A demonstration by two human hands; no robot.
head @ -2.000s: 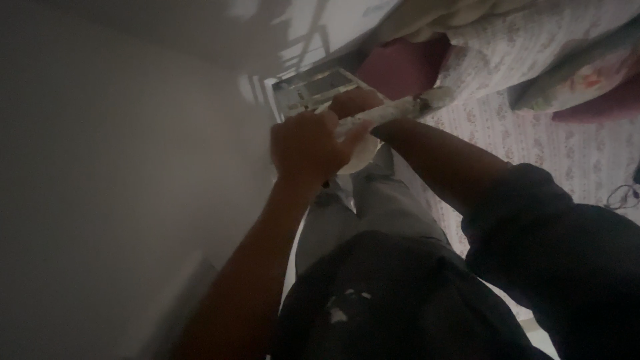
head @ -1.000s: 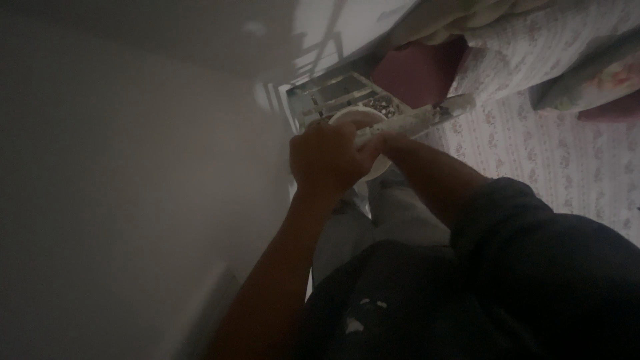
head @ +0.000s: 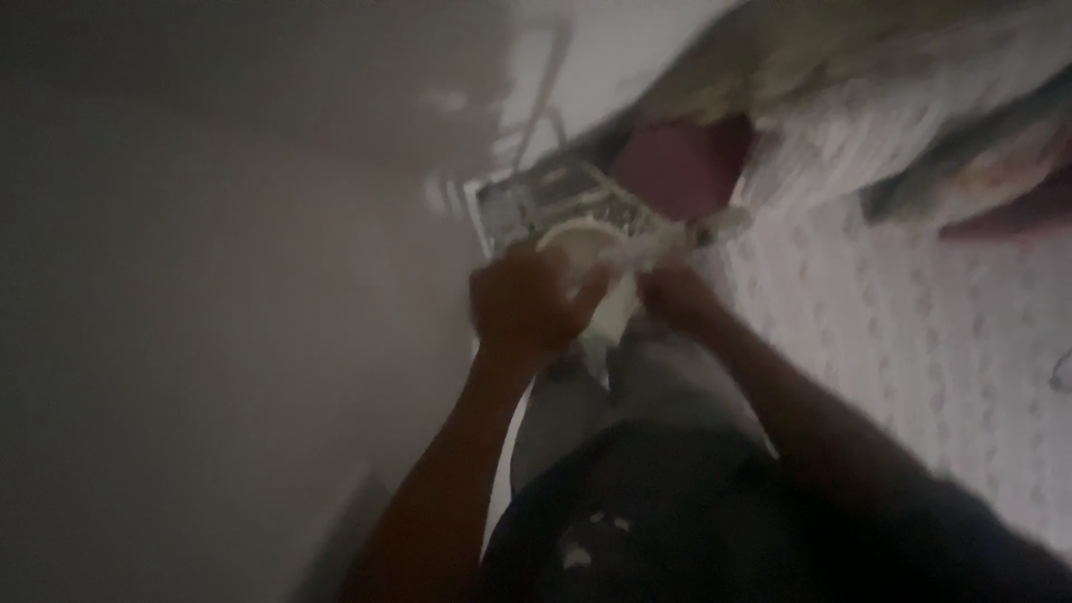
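The view is dim and blurred. My left hand [head: 536, 297] is at the rim of a round pale container [head: 586, 234], in front of my legs; its fingers are partly hidden, so its hold cannot be told. Just right of the container is my right hand [head: 674, 293], closed against a long whitish tool or stick [head: 670, 243] that slants up to the right; whether it grips the tool is too blurred to tell. A pale, pointed piece [head: 611, 310] hangs below the container between the hands.
A plain wall [head: 251, 293] fills the left side. Behind the container stands a metal frame or rack [head: 544, 197], with a maroon object [head: 687, 167] beside it. Bundled fabric [head: 846, 100] lies at the upper right, above a patterned light floor or covering [head: 888, 335].
My right hand has moved out from behind my left hand to the right, so the hands are farther apart. More of the pale container shows.
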